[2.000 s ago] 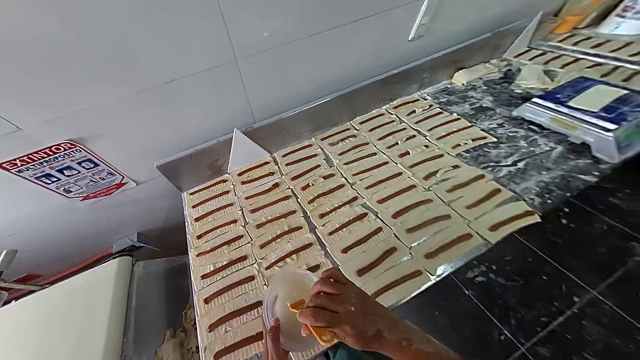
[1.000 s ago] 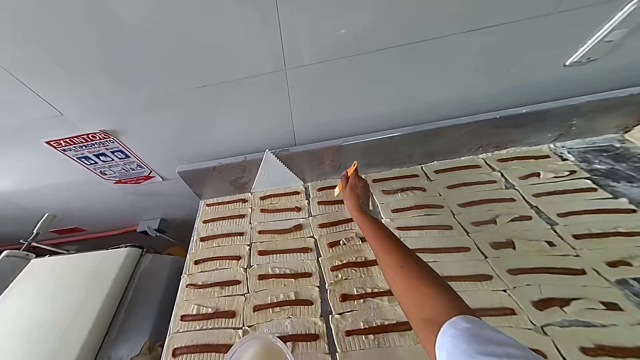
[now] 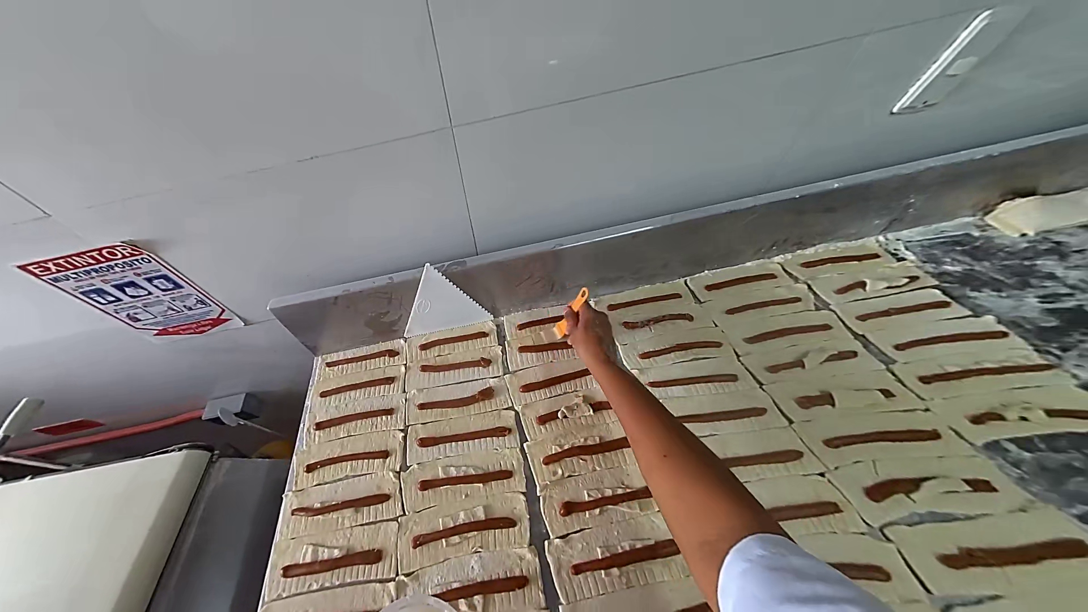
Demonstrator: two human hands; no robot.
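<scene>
My right hand reaches to the far rows and is closed around an orange-handled brush, whose tip is at a dough piece near the back edge. Rows of flat dough rectangles cover the worktop, each with a strip of brown filling; some have pale dough scraps over the strip. At the bottom edge shows the rim of a translucent tub. My left hand is out of view. A white toothed triangular scraper leans against the metal backsplash.
The metal backsplash runs behind the dough. At right lie a floury dark surface and a dough piece. A fire extinguisher sign hangs on the wall. At lower left are a cream-coloured panel and a red pipe.
Two seconds ago my right hand held the orange tool at the tub near the front; it has since reached to the back rows. My left hand has left view. The view has shifted.
</scene>
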